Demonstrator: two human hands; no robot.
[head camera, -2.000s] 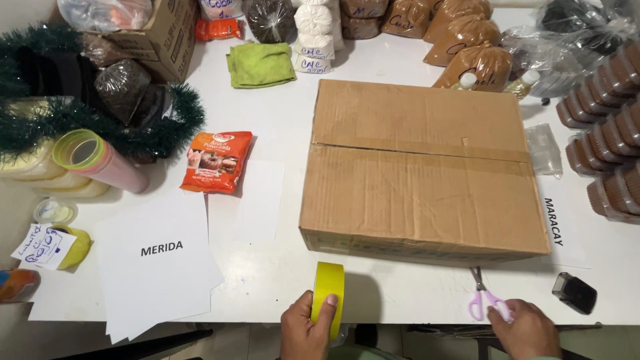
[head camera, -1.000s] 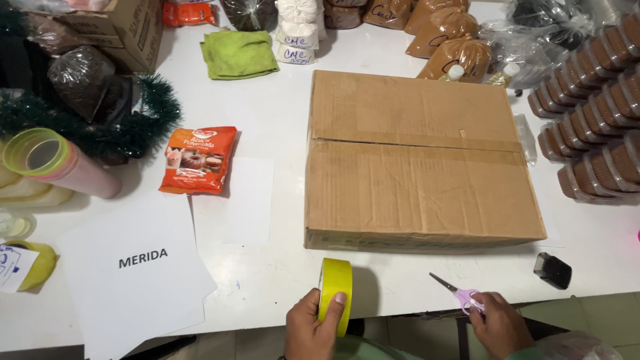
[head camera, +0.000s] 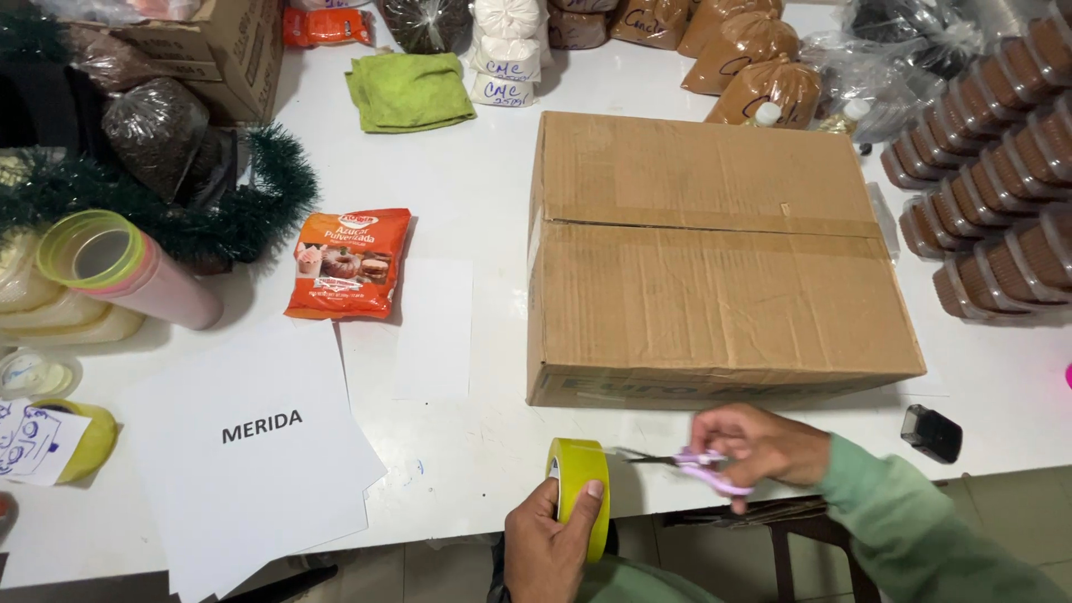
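My left hand (head camera: 548, 536) grips a roll of yellow packing tape (head camera: 585, 494), thumb on its outer face, at the table's front edge. To its right, my right hand (head camera: 758, 444) holds scissors with lilac handles (head camera: 712, 473); their dark blades point left at the roll, a short gap apart from it. The scissors are slightly blurred. Beyond both hands lies a cardboard box (head camera: 720, 285) with its top flaps closed and tape along part of the seam. A red-orange bag of powdered sugar (head camera: 352, 264) lies left of the box, beside printed white sheets (head camera: 260, 486).
A black object (head camera: 931, 434) lies near the front edge at right. Stacked clear containers with brown contents (head camera: 1005, 243) stand at right. A green cloth (head camera: 410, 92) and filled bags (head camera: 766, 88) lie behind. Pink cups (head camera: 159, 285) and a dark green tinsel garland (head camera: 276, 193) are at left.
My right hand has moved left, bringing the scissors close to the tape roll, and now reaches over the table in front of the box. The left hand still holds the roll.
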